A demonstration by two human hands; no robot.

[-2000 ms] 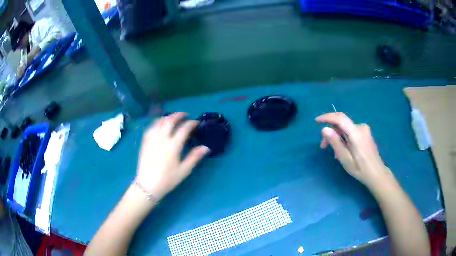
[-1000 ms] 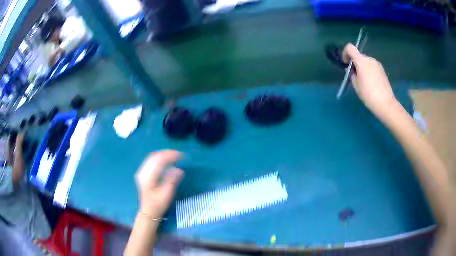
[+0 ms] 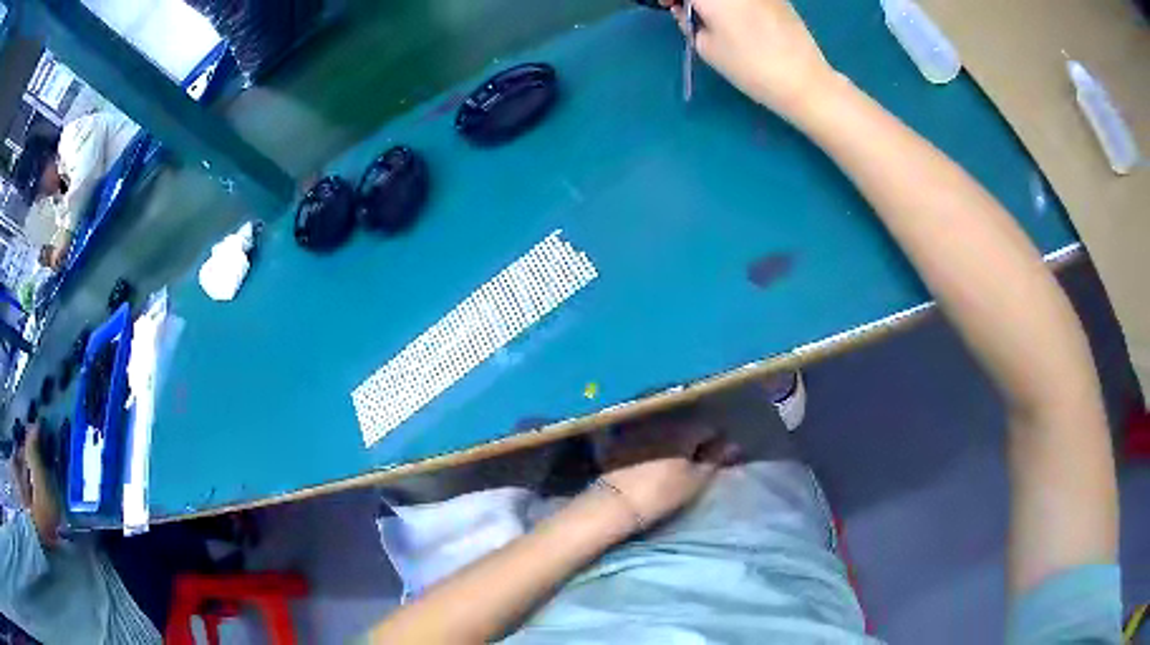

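Note:
My right hand (image 3: 747, 44) is at the top edge, holding thin silver tweezers (image 3: 689, 63) that point down. A black item by its fingertips is cut off by the edge. My left hand (image 3: 681, 481) is low at my lap, below the bench edge; its fingers are dark and unclear. Two glossy black shells (image 3: 325, 212) (image 3: 394, 189) lie side by side on the blue-green mat. A larger black oval shell (image 3: 507, 103) lies up and right of them. The sheet of white dots (image 3: 473, 334) lies slanted at the mat's middle.
A crumpled white cloth (image 3: 227, 262) lies left of the shells. A blue tray (image 3: 101, 410) with black parts is at far left. Pale bottles (image 3: 923, 40) (image 3: 1103, 116) lie at upper right, by the brown board (image 3: 1022, 63). A green post, another person and a red stool (image 3: 240, 592) are at left.
My left hand has dropped from over the mat to my lap. My right hand has reached farther out, to the top edge, still with the tweezers. The view has tilted and shifted.

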